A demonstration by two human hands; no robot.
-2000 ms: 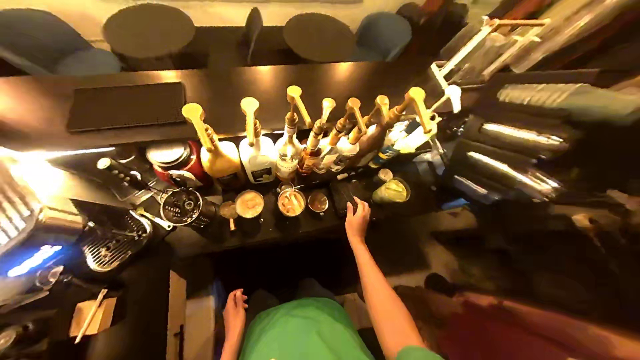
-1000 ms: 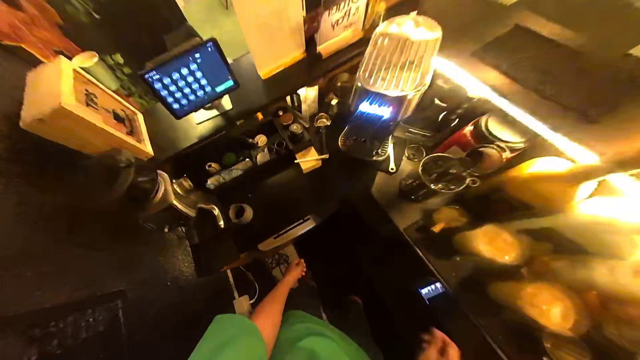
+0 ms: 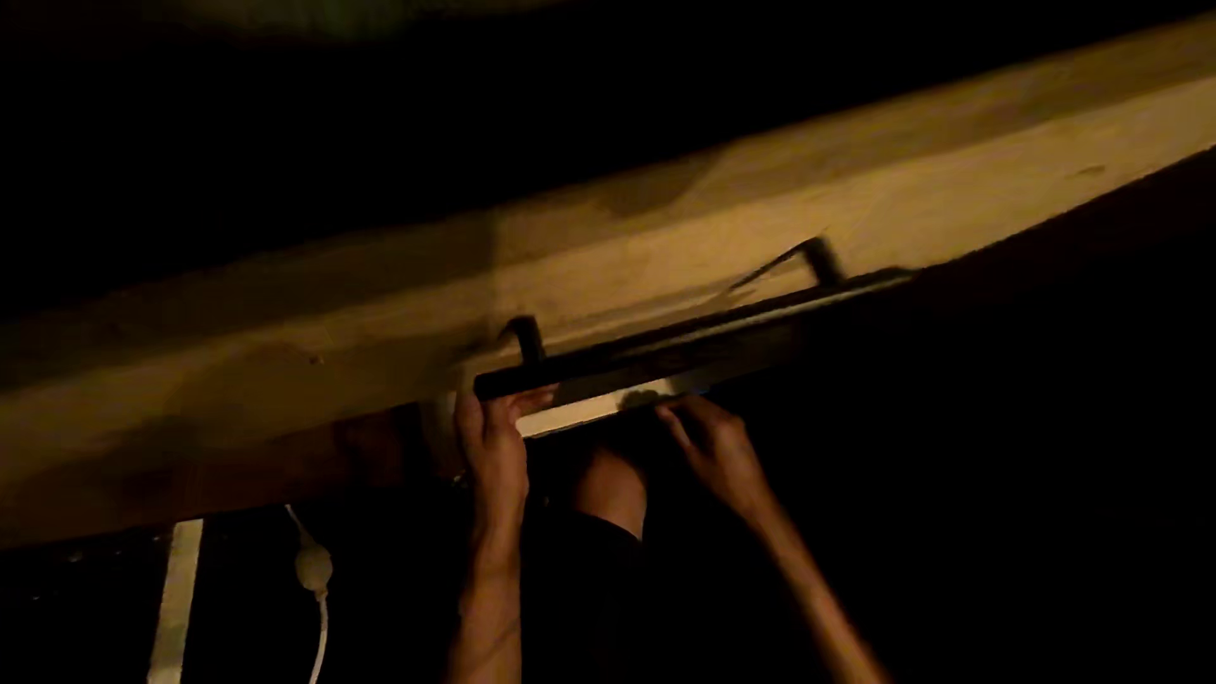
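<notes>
In the dim head view, a long dark bar (image 3: pixel 655 344) with two dark brackets (image 3: pixel 528 340) runs along the lower edge of a wooden board (image 3: pixel 665 223). My left hand (image 3: pixel 496 432) is at the bar's left end, its fingers around the corner of a dark panel or shallow drawer with a pale edge strip (image 3: pixel 594 408). My right hand (image 3: pixel 712 442) is at the right part of that strip, with thumb and fingertips close together at the edge. Whether it grips the edge is too dark to tell. A bare knee (image 3: pixel 613 489) shows between my forearms.
A white cable with an oval inline piece (image 3: pixel 313 568) hangs at the lower left. Beside it stands a pale upright strip (image 3: pixel 178 598). The wooden board slants across the whole view, and deep shadow hides the areas above and below it.
The view has swung from the counter with bottles and cups, past a tablet and machine, down to a dark wooden edge. Both hands are now at the panel there; a second ago they were far apart.
</notes>
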